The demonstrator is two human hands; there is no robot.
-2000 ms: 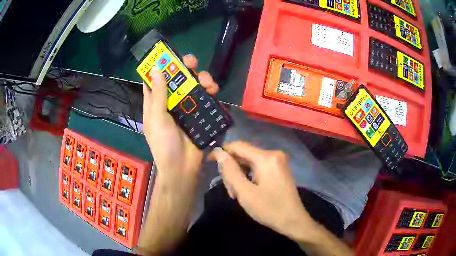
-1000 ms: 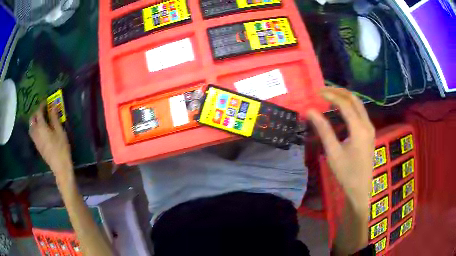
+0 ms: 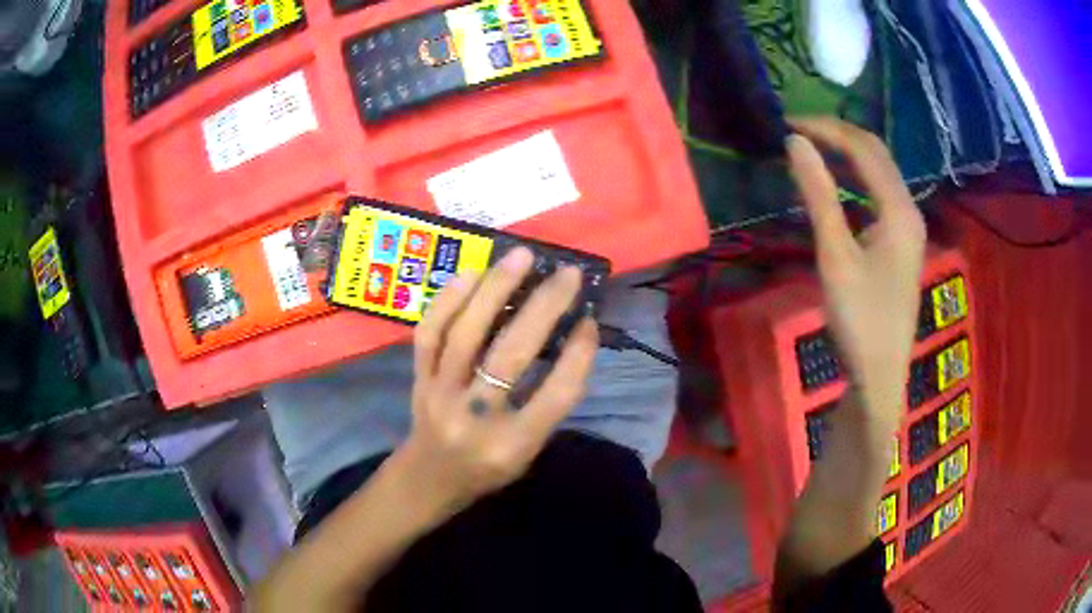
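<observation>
A keypad phone (image 3: 407, 265) with a yellow screen sticker lies face up and slanted over the near part of the red tray (image 3: 401, 134), with a black cable at its keypad end. My left hand (image 3: 497, 365), with a ring, is on this phone, fingers over the keypad and lower screen. An orange phone back (image 3: 246, 278) lies in the pocket to the left, its camera end beside the yellow screen. My right hand (image 3: 856, 216) is raised at the right, fingers curved beside a dark elongated object (image 3: 733, 84); whether it grips this is unclear.
Another phone (image 3: 50, 275) lies on the left mat. White label slips (image 3: 509, 180) and more phones are in tray pockets. Filled trays stand lower right (image 3: 784, 329) and lower left (image 3: 150, 527). A computer mouse (image 3: 838, 36) and a bright monitor (image 3: 1054, 84) are at the upper right.
My left hand has left the phone on the left mat and moved onto the cabled phone. My right hand has moved up beside the dark object. The view has shifted right.
</observation>
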